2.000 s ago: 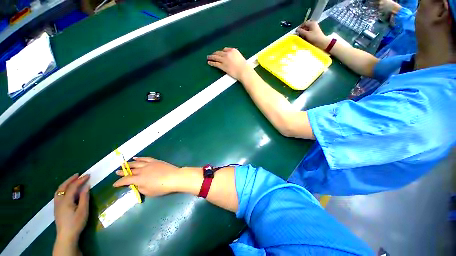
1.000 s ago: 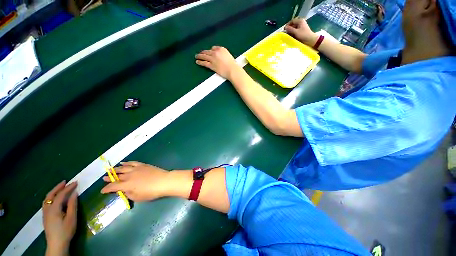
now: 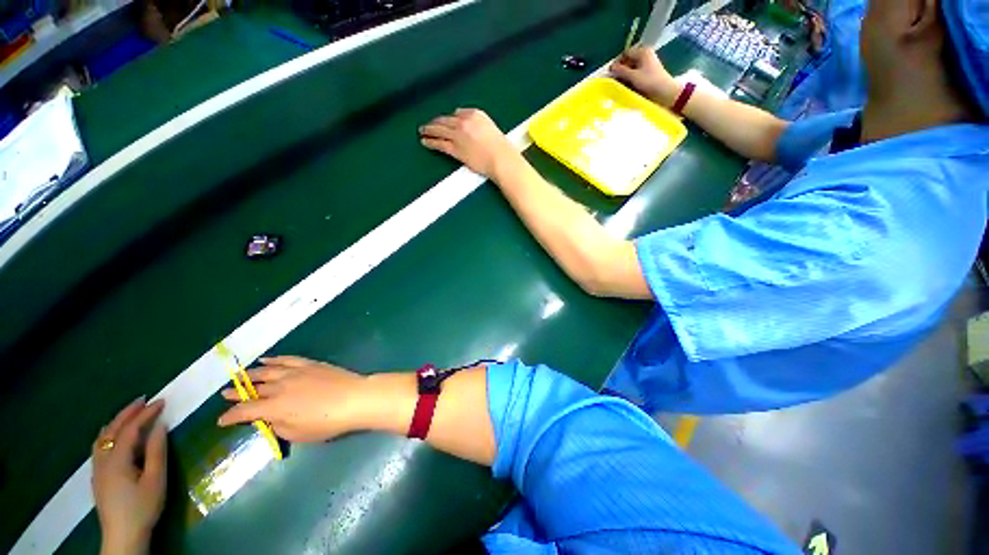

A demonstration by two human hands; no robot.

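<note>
My right hand (image 3: 298,401) rests at the white rail and holds yellow tweezers (image 3: 252,399), their tips over the rail. My left hand (image 3: 130,477) lies at the rail to the left, fingers apart, with nothing seen in it. A shiny pale and yellowish sheet (image 3: 233,475) lies on the green bench between my hands, partly beside the tweezers' rear end. A small dark module (image 3: 262,246) lies on the green belt beyond the rail.
A person in a blue smock (image 3: 803,260) sits at the right, one hand on the rail (image 3: 380,241). A yellow tray (image 3: 609,134) of white pieces stands before them. Another small dark module (image 3: 574,62) is on the belt. A clipboard (image 3: 38,157) is at far left.
The module on the belt has moved left and towards me. Another at the far left has left the view. The view has shifted slightly; my hands keep about the same pose.
</note>
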